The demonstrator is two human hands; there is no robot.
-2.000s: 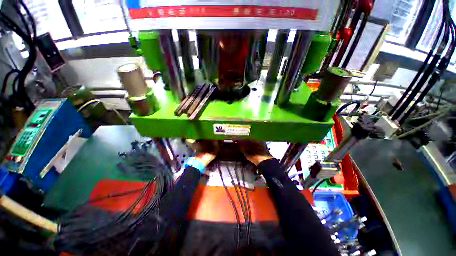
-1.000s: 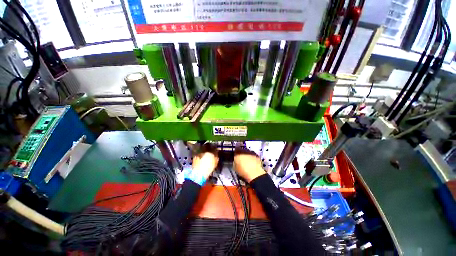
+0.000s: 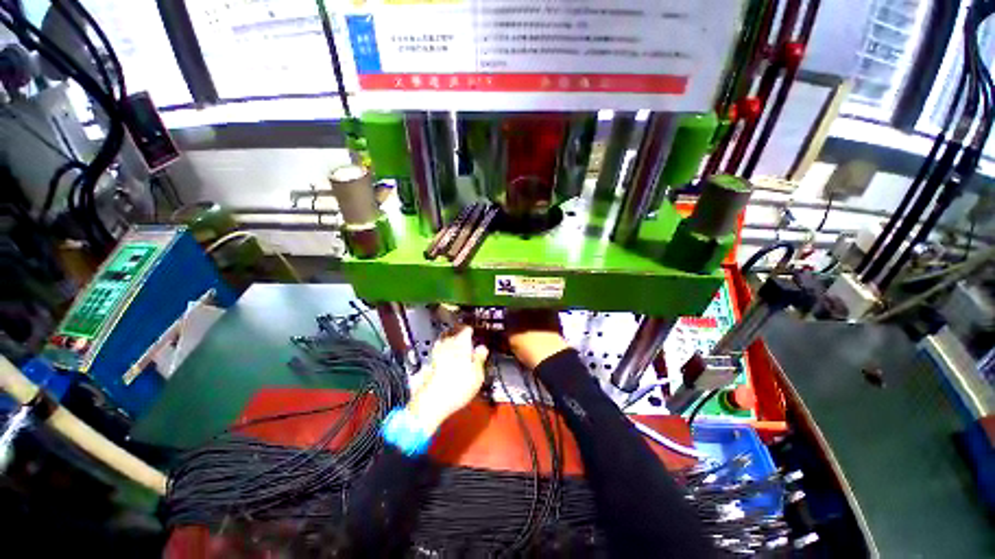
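My left hand is in front of the mould, below the green platen; its fingers are near the mould's front, and what they hold is too small to tell. My right hand is partly under the platen at the mould's right side, its fingertips hidden. The dark mould shows between the hands. A few loose black cables run from the mould down over the red-brown board. A dense bundle of black cables lies across the board.
Short dark metal bars lie on the platen. Shiny tie bars stand at both sides. A blue controller box is at left. A red-orange control panel and blue bin are at right. Silvery cable ends fan out at lower right.
My left hand has drawn back from the mould towards me. My right hand has moved further under the platen than one second ago. The camera view has shifted.
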